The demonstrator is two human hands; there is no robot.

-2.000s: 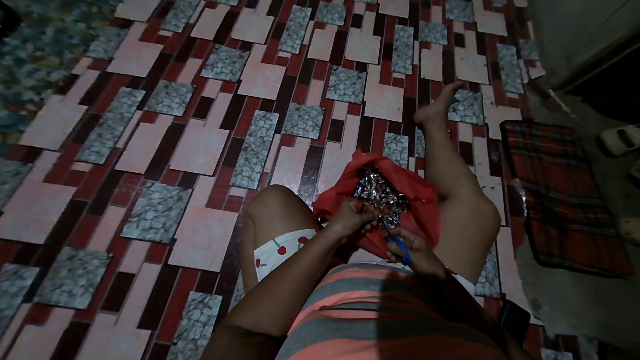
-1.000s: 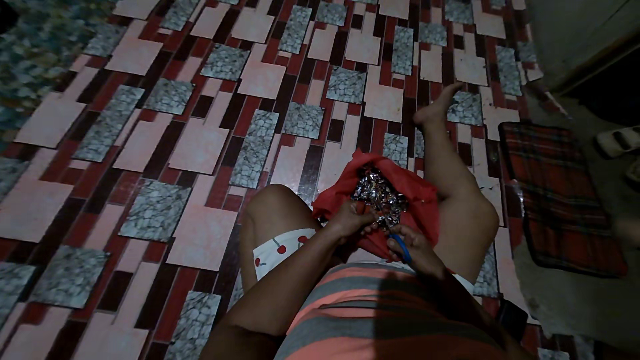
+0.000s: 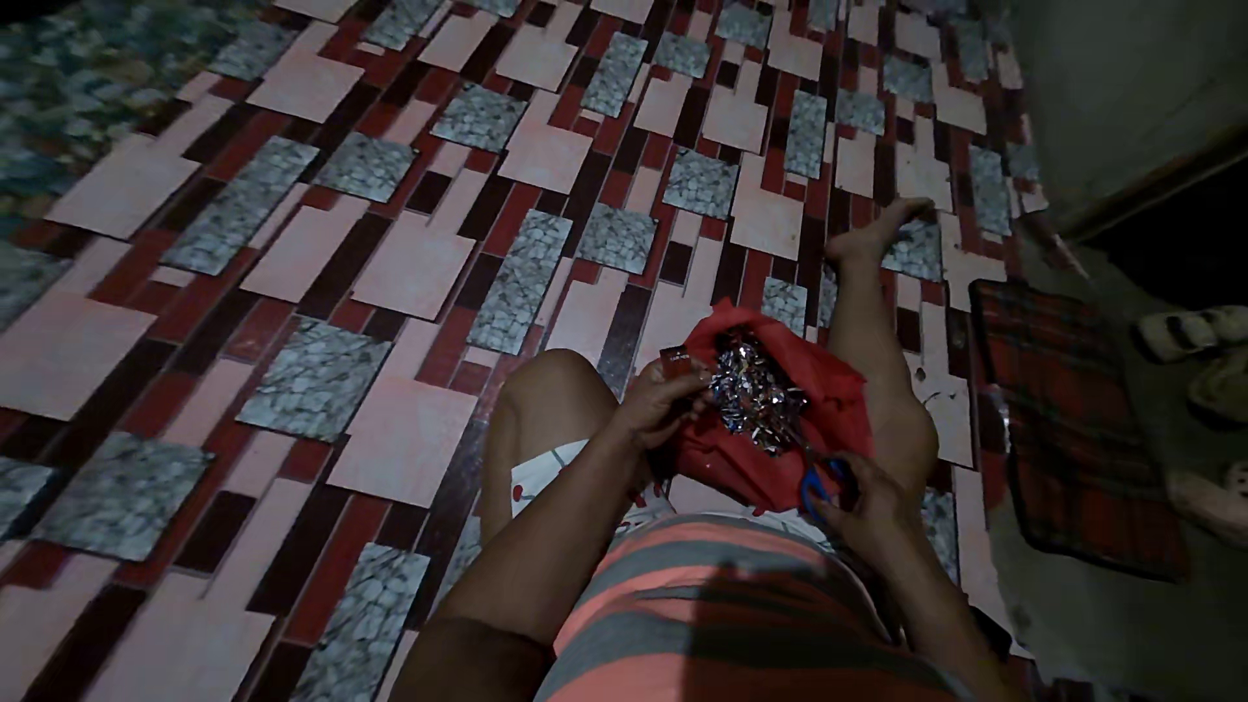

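Note:
My left hand (image 3: 665, 400) pinches a small dark-red wrapper piece (image 3: 675, 362) at the left edge of a red cloth or bag (image 3: 834, 395) in my lap. A heap of shiny cut foil strips (image 3: 753, 390) lies on the red material. My right hand (image 3: 858, 502) holds scissors with blue handles (image 3: 817, 485), with fingers at the loops. The scissors' blades point up and left over the lower edge of the foil heap; how far apart the blades stand is hard to tell.
My bent legs frame the red material on a patterned floor covering (image 3: 414, 263). A dark red plaid mat (image 3: 1082, 429) lies to the right, with footwear (image 3: 1175, 336) beyond it near the wall. A small dark object (image 3: 991, 632) is beside my right forearm.
My left hand has moved a little up and left from the foil heap, and the dark-red piece now shows upright in its fingers. The scissors have shifted slightly down and right, away from my left hand.

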